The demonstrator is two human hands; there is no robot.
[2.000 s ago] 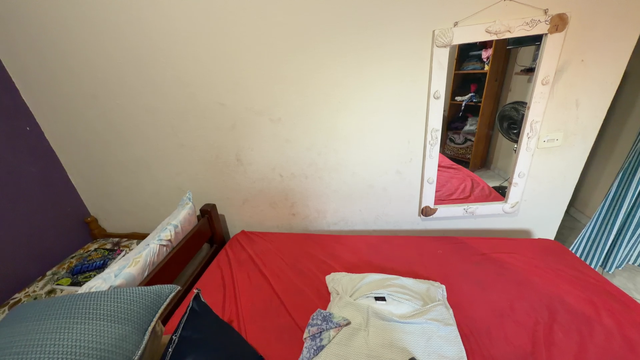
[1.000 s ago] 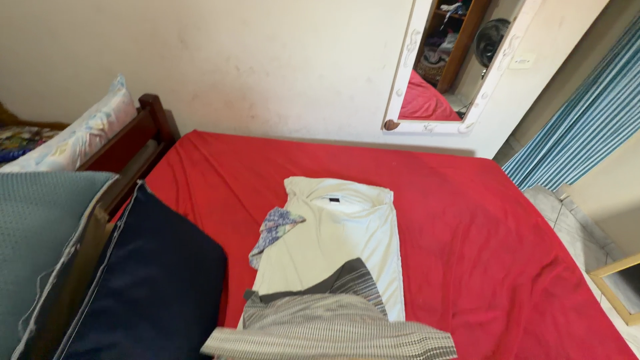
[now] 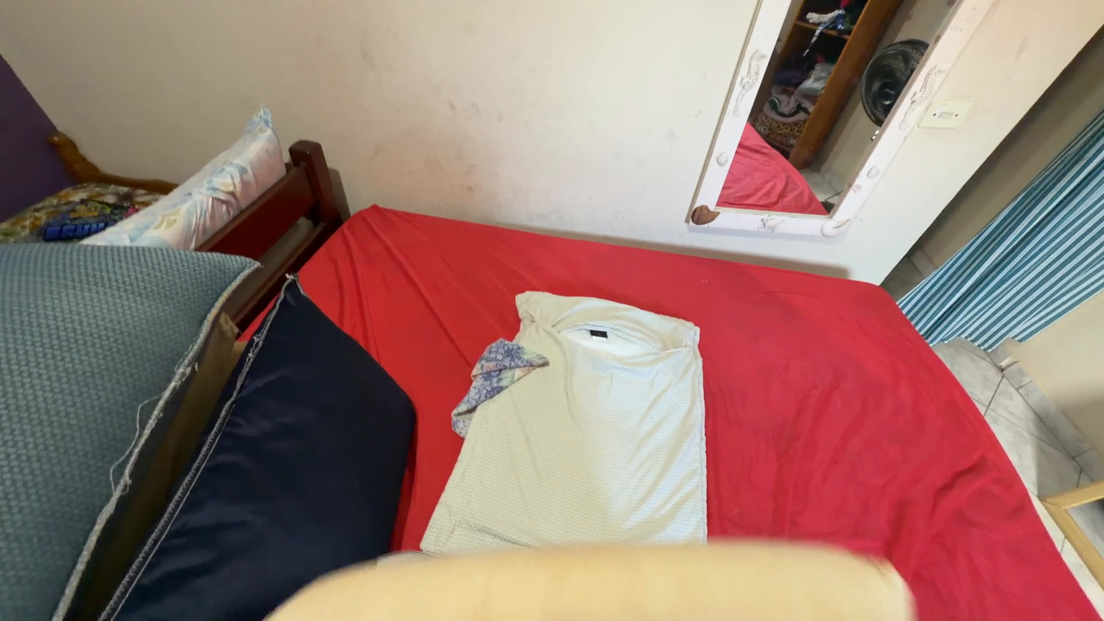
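Note:
Neither my left hand nor my right hand shows in the head view. A cream textured shirt (image 3: 586, 423) lies spread on a red bedsheet (image 3: 793, 397), its neckline and small dark label toward the wall. Against the shirt's left edge is a piece of floral fabric (image 3: 495, 373). A blurred pale yellow thing (image 3: 604, 588), which looks like cloth, crosses the bottom of the view close to the camera and covers the shirt's lower end. What holds it is hidden.
At left, a navy cushion (image 3: 319, 466) and a blue-grey cushion (image 3: 78, 379) lean by a wooden bed frame (image 3: 276, 203) with a patterned pillow (image 3: 207, 185) beyond. A white-framed mirror (image 3: 723, 164) hangs on the wall. A striped curtain (image 3: 1018, 250) hangs at right.
The striped, grey-brown cloth over the shirt's lower part one second ago is out of sight there. The pale yellow thing has appeared at the bottom. The view has tilted downward since the first frame.

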